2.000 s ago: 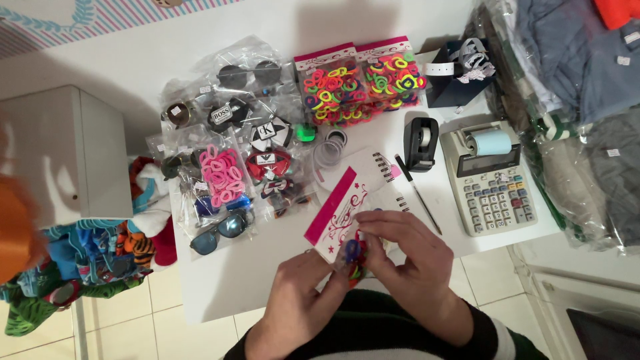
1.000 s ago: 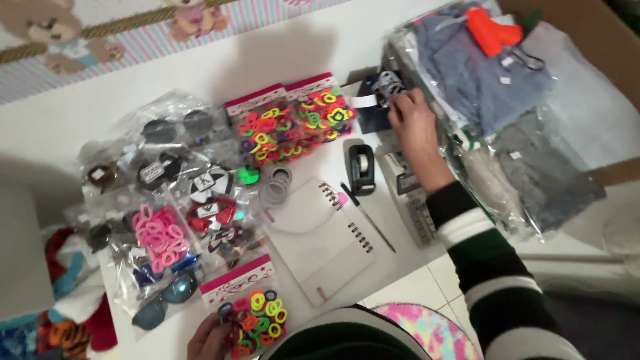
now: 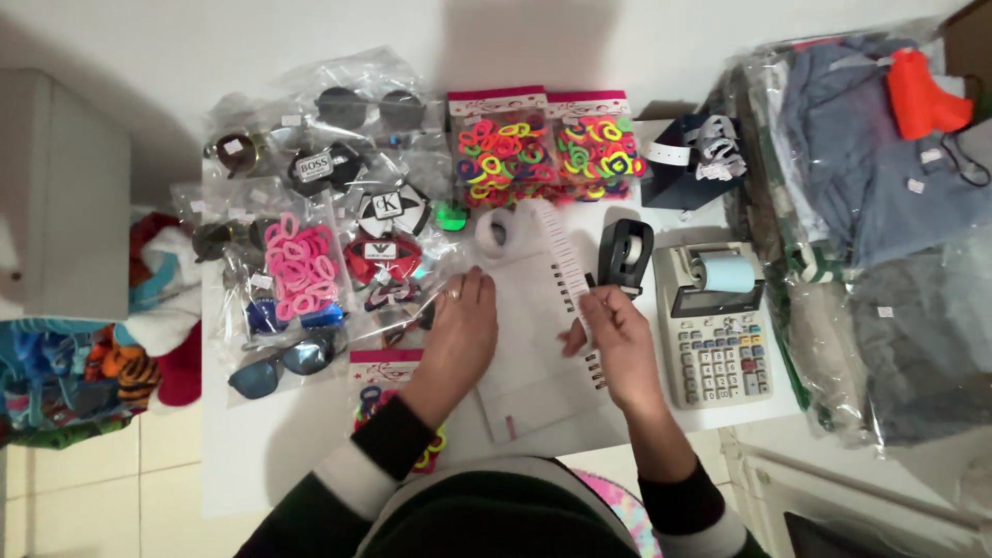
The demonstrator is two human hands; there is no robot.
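Observation:
My right hand [image 3: 620, 333] pinches the lower end of a strip of white labels [image 3: 563, 252], whose upper part curves toward a label roll [image 3: 494, 232]. Beneath the strip lies a spiral notebook [image 3: 519, 349]. At the notebook's left edge is my left hand [image 3: 465, 322], palm down with a ring on one finger; whether it holds anything is hidden. Under my left wrist lies a bag of colorful hair ties [image 3: 387, 364], partly covered by the sleeve. A black tape dispenser [image 3: 625, 256] stands just beyond my right hand.
Bagged sunglasses [image 3: 283, 364] and pink hair ties [image 3: 301, 267] lie at left. More hair-tie bags [image 3: 504, 147] are at the back. A printing calculator [image 3: 717, 333], a dark box with tags [image 3: 682, 167] and bagged clothes [image 3: 845, 155] are at right. A grey cabinet [image 3: 70, 201] stands far left.
My right hand has come back from the dark box to the notebook and now holds the label strip. My left hand has left the hair-tie bag it held and moved up beside the notebook.

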